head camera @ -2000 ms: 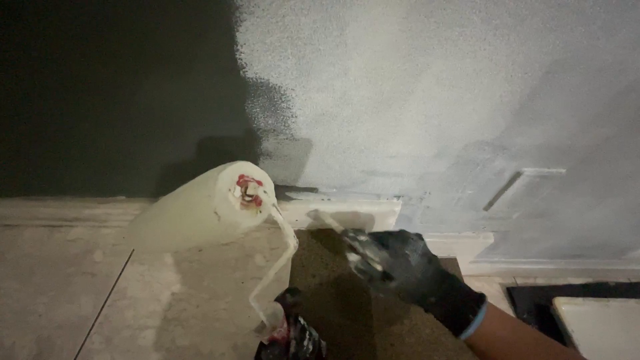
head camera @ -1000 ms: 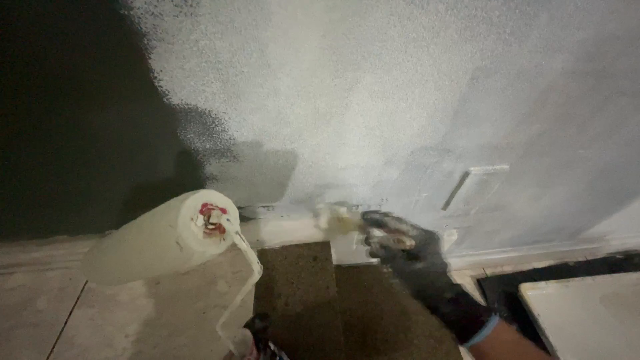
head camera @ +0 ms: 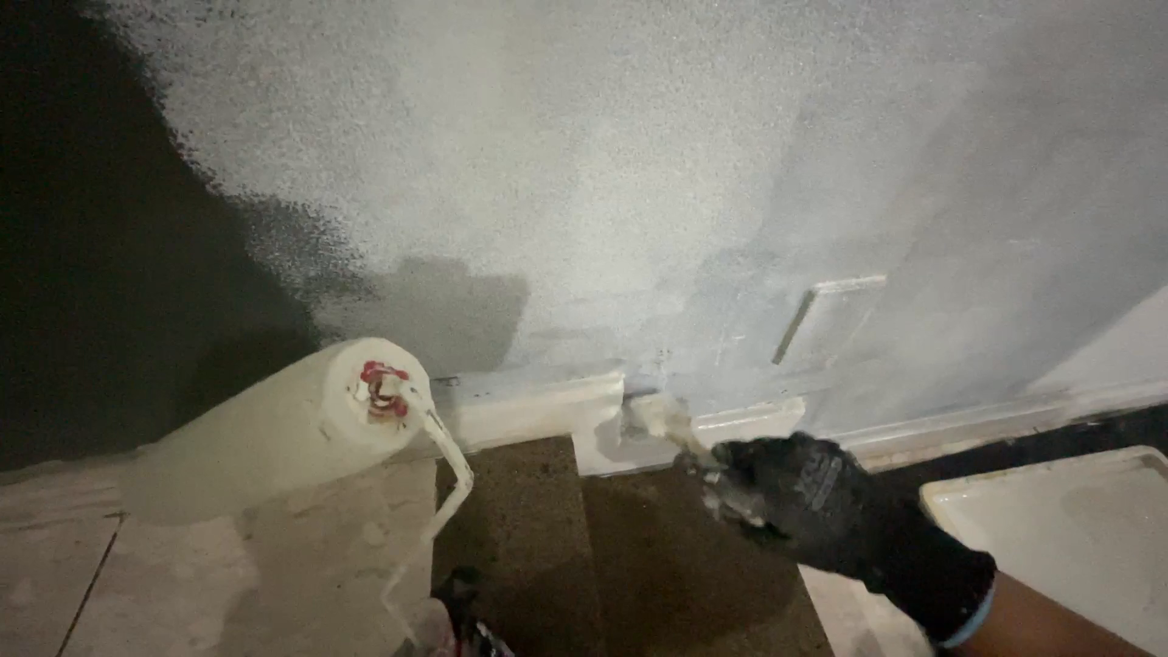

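Black-gloved and smeared with paint, my right hand (head camera: 803, 502) grips a paintbrush (head camera: 671, 422), its pale bristles against the white baseboard (head camera: 534, 409) at the foot of the wall. My left hand (head camera: 465, 625), also in a dark, paint-marked glove, shows only partly at the bottom edge, closed on the lower end of a paint roller's wire frame. The roller cover (head camera: 274, 424), coated in whitish paint with red marks on its end, points up and left in front of the wall's lower edge. The wall (head camera: 547, 164) carries light grey-white paint over a dark area at left.
A white paint tray (head camera: 1058, 529) lies at the right on something black. Brown board or cardboard pieces (head camera: 675, 547) cover part of the pale tiled floor (head camera: 155, 584) below the baseboard. A raised rectangular plate (head camera: 830, 319) sits on the wall at right.
My right hand and the brush have moved right along the baseboard. The view has shifted right, showing more of the paint tray. The roller stays in my left hand.
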